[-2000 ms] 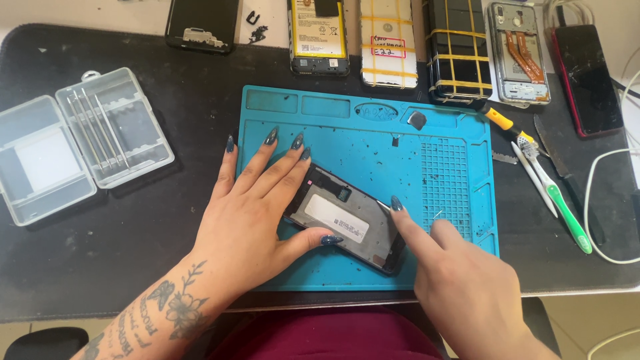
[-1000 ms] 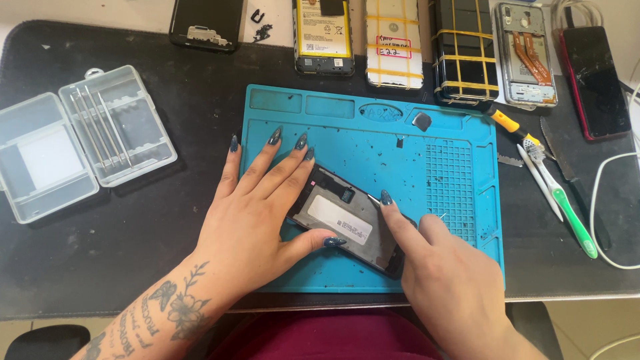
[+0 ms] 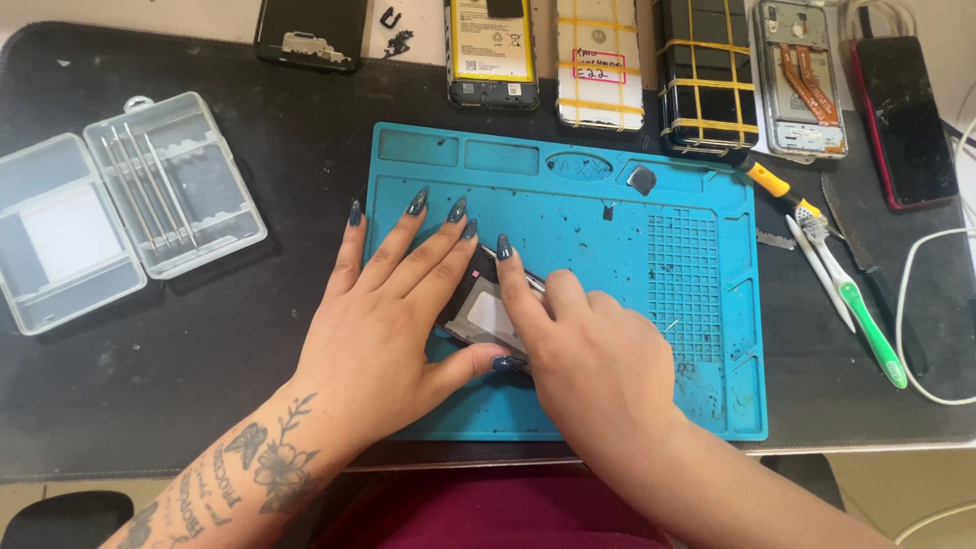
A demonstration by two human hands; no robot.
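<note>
A dark smartphone frame with a grey inner plate and a pale label lies tilted on the blue silicone repair mat. My left hand, fingers spread, rests over its left end, with the thumb on its near side. My right hand covers its right part. That index finger points along the far edge, on a thin metal tool that shows beside the fingertip. The rest of the tool is mostly hidden under the right hand, whose other fingers are curled.
An open clear plastic case with thin metal tools lies left. Along the back are a phone with exposed battery, rubber-banded phones, an opened phone and a red-edged phone. A green-white toothbrush, knife and white cable lie right.
My right hand has moved along the phone's far edge, up and to the left, toward my left fingertips. My left hand stays on the phone frame.
</note>
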